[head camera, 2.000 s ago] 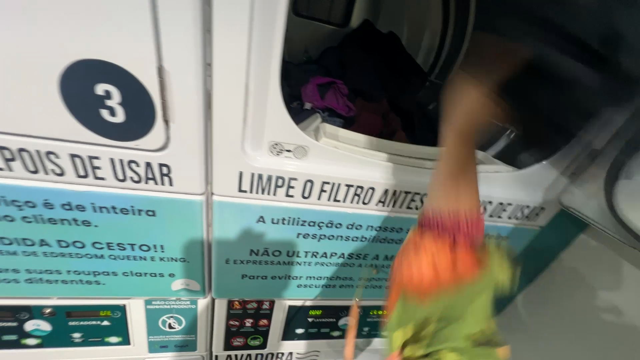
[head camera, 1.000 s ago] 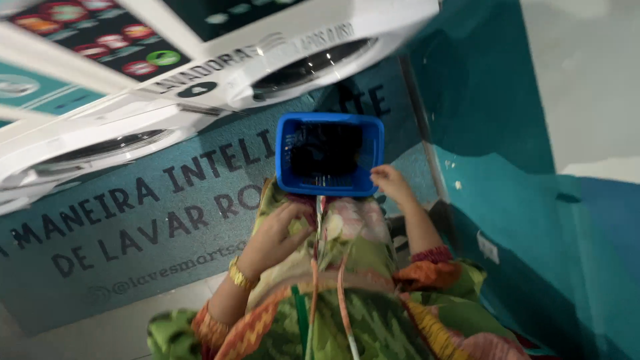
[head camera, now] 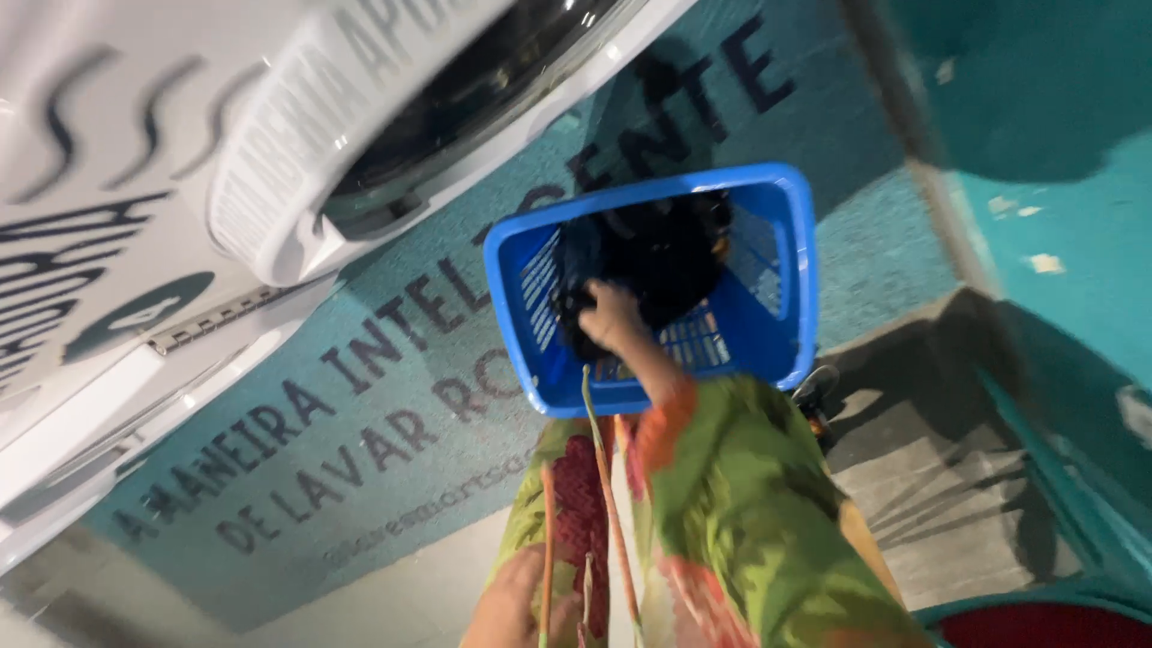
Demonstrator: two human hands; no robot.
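Observation:
A blue plastic laundry basket [head camera: 804, 270] with slotted sides stands on the floor mat in front of me. Dark clothes [head camera: 643, 261] lie in it. My right hand [head camera: 616, 319] reaches down inside the basket and touches the dark clothes at their near left side; its fingers are partly curled and blurred, so a firm grip cannot be made out. Low at the bottom edge, outside the basket, my left hand [head camera: 531, 594] is near my leg, cut by the frame and blurred, its fingers not clear. Drawstrings from my patterned clothing hang between my arms.
At upper left a white washing machine has its round door [head camera: 360, 117] swung out close to the basket. A teal mat [head camera: 360, 432] with printed lettering runs beneath. To the right is a teal wall [head camera: 1062, 207]. A red-and-teal container [head camera: 1053, 625] shows at lower right.
The view has swung from the upper machines to the floor. One second ago both hands were near the basket's near side; now my right hand is inside it and my left is lower, outside.

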